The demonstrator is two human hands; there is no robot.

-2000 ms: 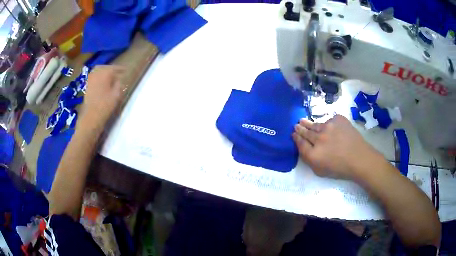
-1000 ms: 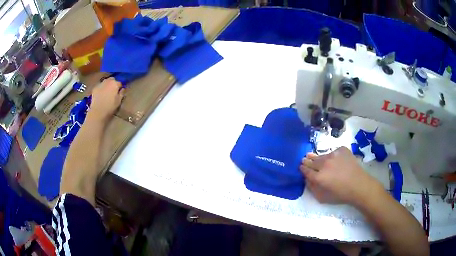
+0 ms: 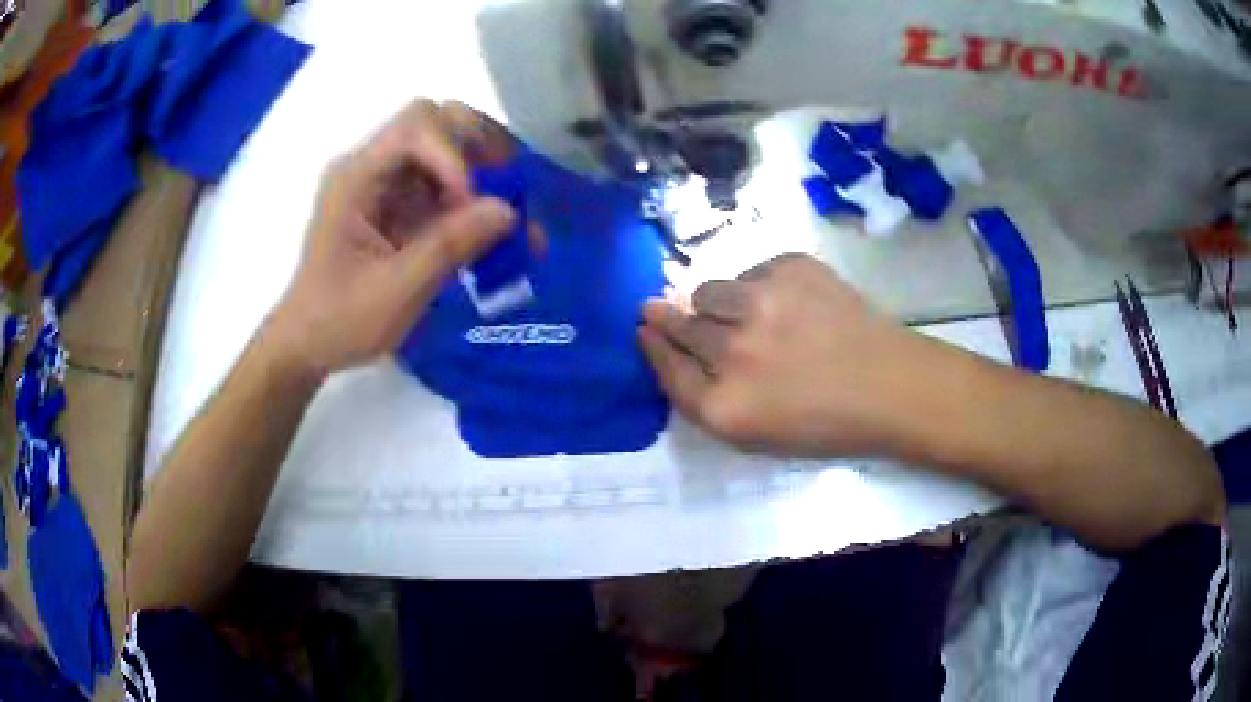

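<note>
The blue fabric panel with a white print (image 3: pixel 563 398) lies flat on the white table, its right edge at the lit needle area (image 3: pixel 665 206) of the sewing machine. My left hand (image 3: pixel 398 233) is above the panel's left part and pinches a small blue piece with a white end (image 3: pixel 502 261) between thumb and fingers. My right hand (image 3: pixel 768 357) lies at the panel's right edge, just in front of the presser foot, fingertips pressed on the fabric. Whether the fingers grip the edge is not clear.
The white machine body (image 3: pixel 851 55) spans the back. Blue and white bits (image 3: pixel 885 172) lie right of the needle, then a curved blue strip (image 3: pixel 1011 281) and slim dark red tweezers or snips (image 3: pixel 1150 343). Blue pieces (image 3: pixel 227 82) and printed strips (image 3: pixel 41 425) lie on cardboard (image 3: pixel 117 274) at left.
My left hand has moved from the cardboard at left to above the panel, now with a small blue and white piece. My right hand stays at the panel's edge. The view has shifted.
</note>
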